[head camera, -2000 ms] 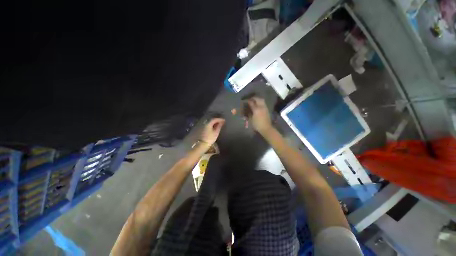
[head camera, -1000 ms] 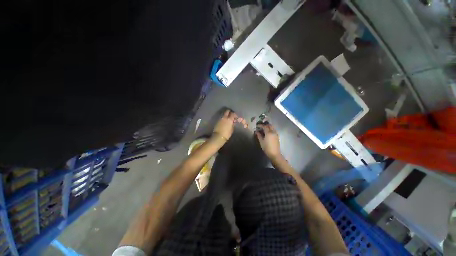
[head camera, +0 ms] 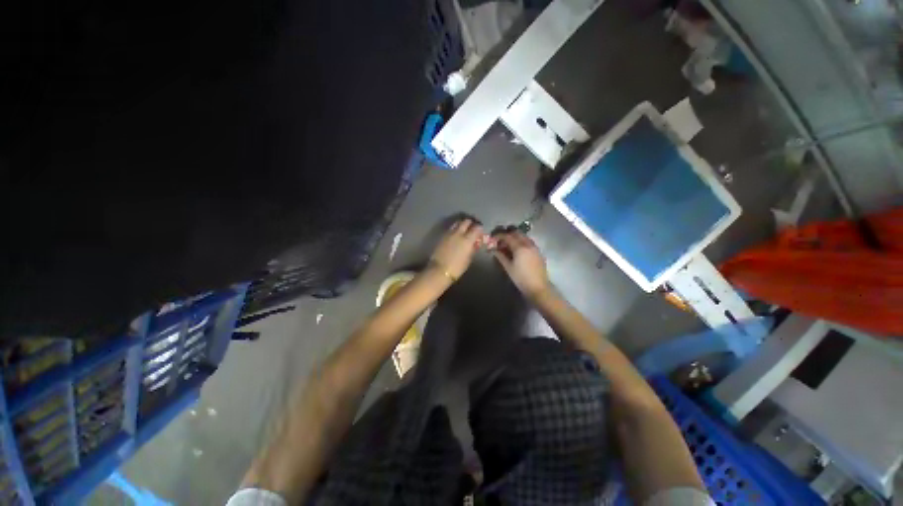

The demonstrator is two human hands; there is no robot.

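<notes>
My left hand [head camera: 456,249] and my right hand [head camera: 521,260] are brought together low over the floor, above my knees. The fingertips of both hands meet at a tiny pinkish-orange thing [head camera: 485,241], too small and blurred to name. The left fingers pinch it and the right fingertips touch it. A small dark and greenish thing [head camera: 526,226] shows at the right fingers; I cannot tell what it is or whether it is held.
Black cloth [head camera: 198,148] fills the upper left. A blue plastic crate [head camera: 129,385] is at the lower left, another [head camera: 713,450] at the lower right. A blue-topped pedal [head camera: 644,198] and white metal bars [head camera: 515,79] lie ahead. Orange-red cloth [head camera: 822,272] is at the right.
The hands were apart two seconds ago and have come together at the fingertips. The small pinkish thing, seen beside the left fingers a second ago, is now between both hands.
</notes>
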